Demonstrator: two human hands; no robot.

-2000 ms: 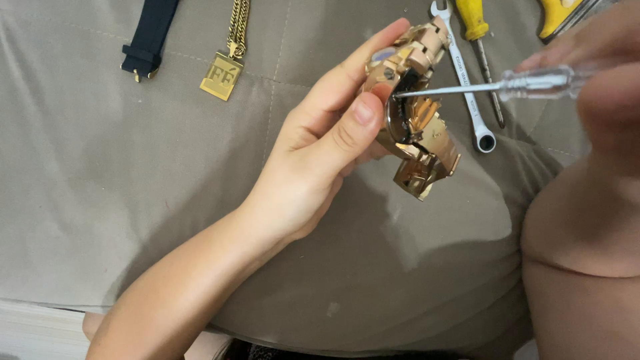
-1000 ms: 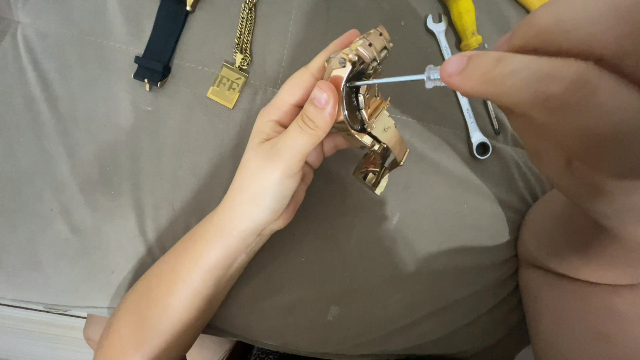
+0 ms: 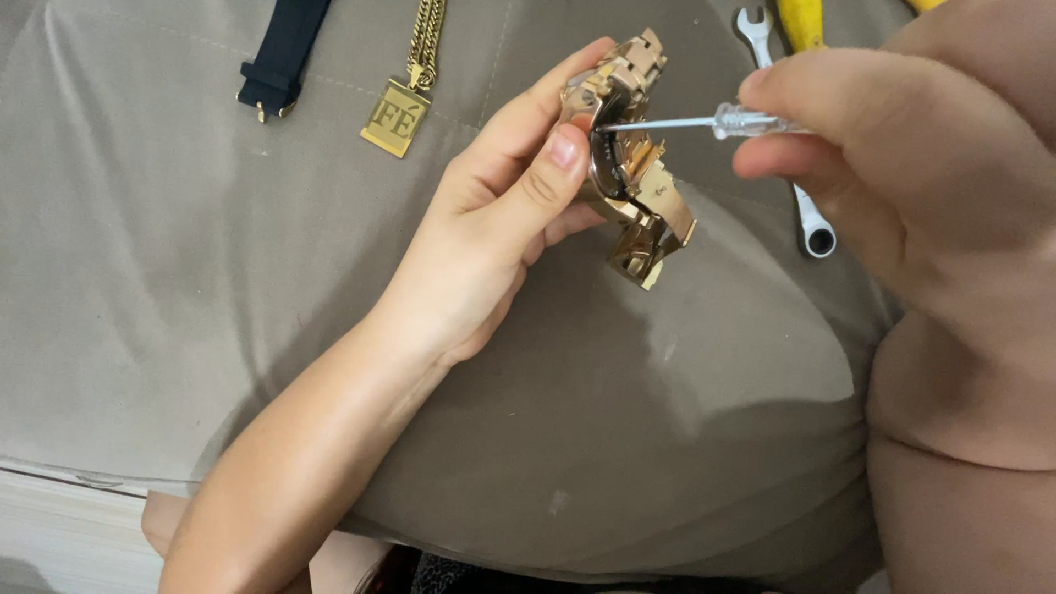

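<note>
My left hand (image 3: 503, 206) grips a gold-coloured metal wristwatch (image 3: 615, 140) by its case, thumb on the near side and fingers behind. The case is turned on edge, so its dark back shows, and the link bracelet with its folding clasp (image 3: 652, 227) hangs down to the right. From the right, my right hand (image 3: 874, 140) pinches a small screwdriver (image 3: 738, 121) by its clear handle between thumb and finger. Its thin metal shaft lies almost level, and the tip meets the rim of the watch's back. What exactly the tip touches is too small to tell.
A combination wrench (image 3: 813, 223) lies partly behind my right hand, beside a yellow tool handle (image 3: 800, 25). Another yellow thing (image 3: 924, 4) shows at the top right edge. A gold chain with a rectangular pendant (image 3: 396, 120) and a dark strap with a buckle (image 3: 272, 78) rest on the grey upholstery (image 3: 206, 231).
Against two seconds ago, my right hand has come further into view and covers more of the wrench and the yellow-handled tool. The screwdriver tip stays at the watch's back.
</note>
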